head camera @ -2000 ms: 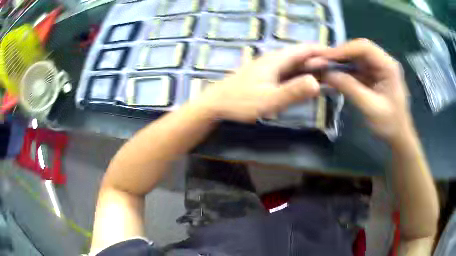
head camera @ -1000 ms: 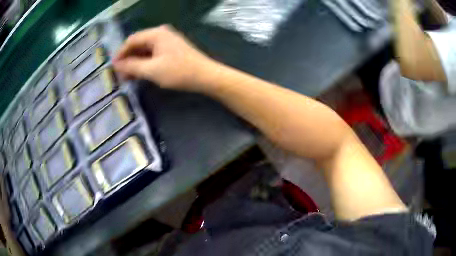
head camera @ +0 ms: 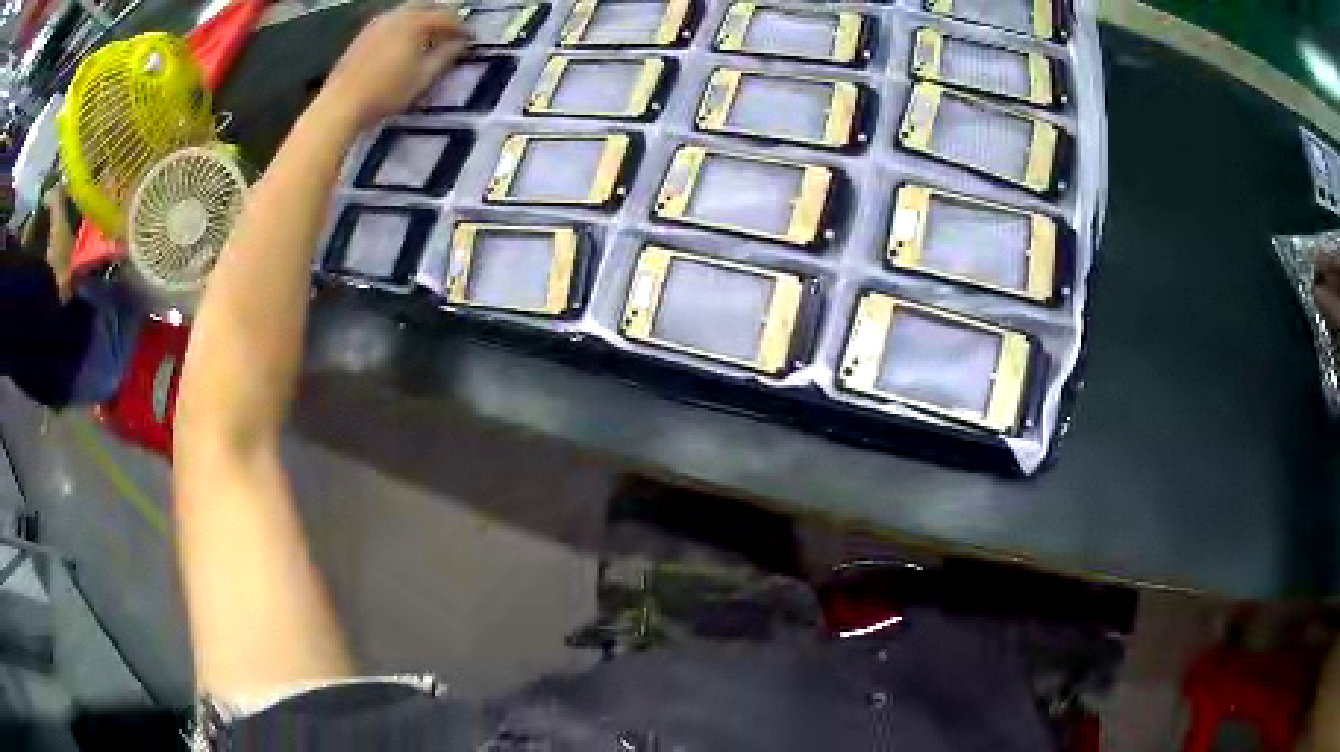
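The pale blister tray (head camera: 614, 332) lies across the upper middle and holds rows of phone frames. Most frames, like the near right one (head camera: 867, 345), show gold end plates. The left column has all-black frames (head camera: 341, 243). My left hand (head camera: 385, 66) is at the tray's far left, fingers bent down beside a black frame (head camera: 507, 74); whether it pinches anything is not clear. My right hand (head camera: 1328, 294) is mostly cut off by the right edge, with only a dark bit of fingers showing at the crinkled clear bag (head camera: 1302, 265).
A yellow fan (head camera: 125, 110) and a white fan (head camera: 188, 218) stand left of the tray. A person's dark sleeve (head camera: 52, 331) is at the left edge. Red stools (head camera: 147, 385) are below the bench. A small pale card (head camera: 1320, 165) lies beyond the bag.
The view has swung back over the tray. My left hand has gone to the tray's far left side. My right hand has left the tray and is at the right picture edge.
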